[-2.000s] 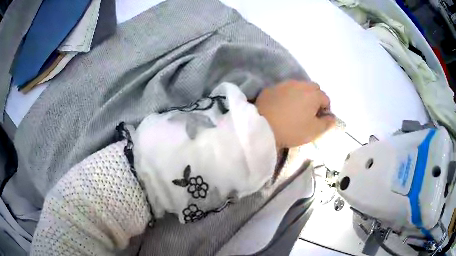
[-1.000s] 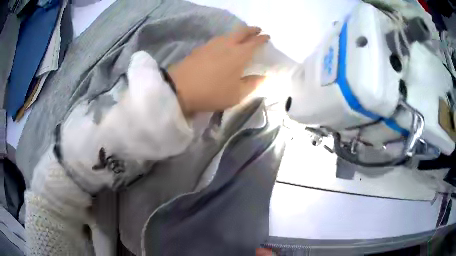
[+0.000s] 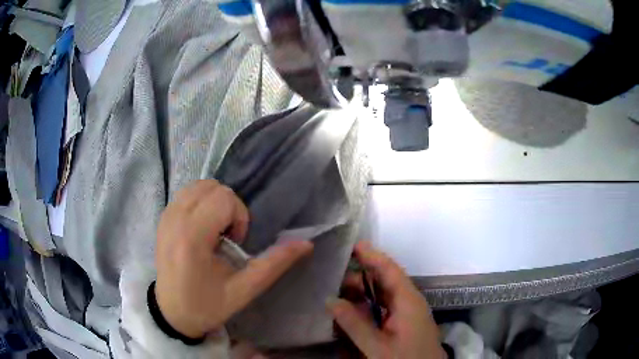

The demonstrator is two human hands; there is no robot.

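Note:
The smooth darker grey pocket bag (image 3: 280,168) runs from under the machine head down towards me, with a fold across its middle. The light grey ribbed garment panel (image 3: 133,154) lies in folds to its left. My left hand (image 3: 203,259) pinches the pocket bag's left edge between curled fingers, thumb stretched over the cloth. My right hand (image 3: 385,308) grips its lower right edge, with the dark thread snips (image 3: 371,291) tucked in the palm. The presser foot area (image 3: 357,98) is partly lost in lamp glare, with the cloth's top end at it.
The white machine head (image 3: 483,35) with blue stripe fills the top right. A grey round-edged piece (image 3: 525,112) shows on the table under it. Blue, grey and tan cut pieces (image 3: 52,119) lie far left. A grey tape-like strip (image 3: 518,280) edges the table.
The view has swung round to face the machine's front. My left hand has come back from beside the needle area to the cloth nearer me. My right hand has come fully into view, holding cloth.

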